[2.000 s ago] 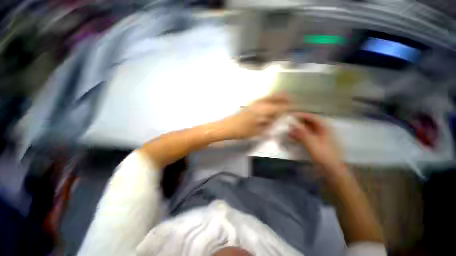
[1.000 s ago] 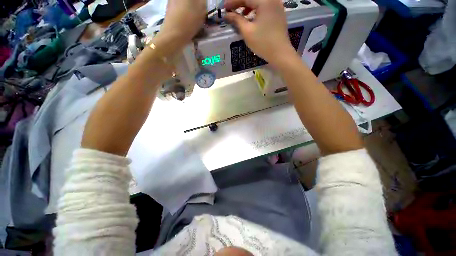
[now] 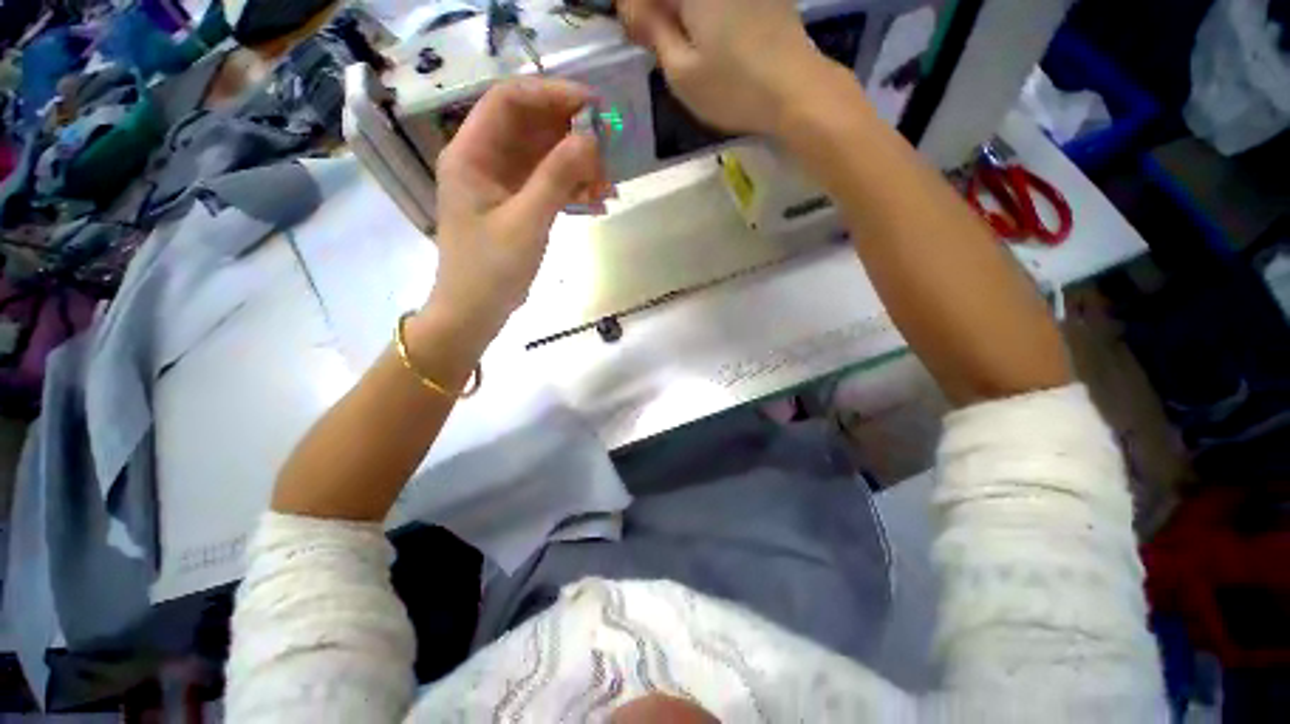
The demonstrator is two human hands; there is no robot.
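Observation:
The white sewing machine (image 3: 573, 54) stands across the top of the view, its green display partly covered. My left hand (image 3: 516, 198) is in front of the machine's face, thumb and fingertips close together around the display and dial area; whether they grip anything is unclear. My right hand (image 3: 736, 60) is over the top of the machine, fingers bent, near the top edge of the picture; what its fingertips touch is hidden. A pale grey fabric piece (image 3: 524, 481) hangs over the table's front edge. The needle area is hidden behind my left hand.
Red-handled scissors (image 3: 1021, 201) lie right of the machine. Grey cloth (image 3: 130, 354) drapes over the table's left side, and more grey cloth (image 3: 750, 530) covers the lap. A red object (image 3: 1238, 566) is at lower right.
Both hands went from low at the table's front edge up to the machine's top. My left hand has since come down to its face; my right hand stays on top.

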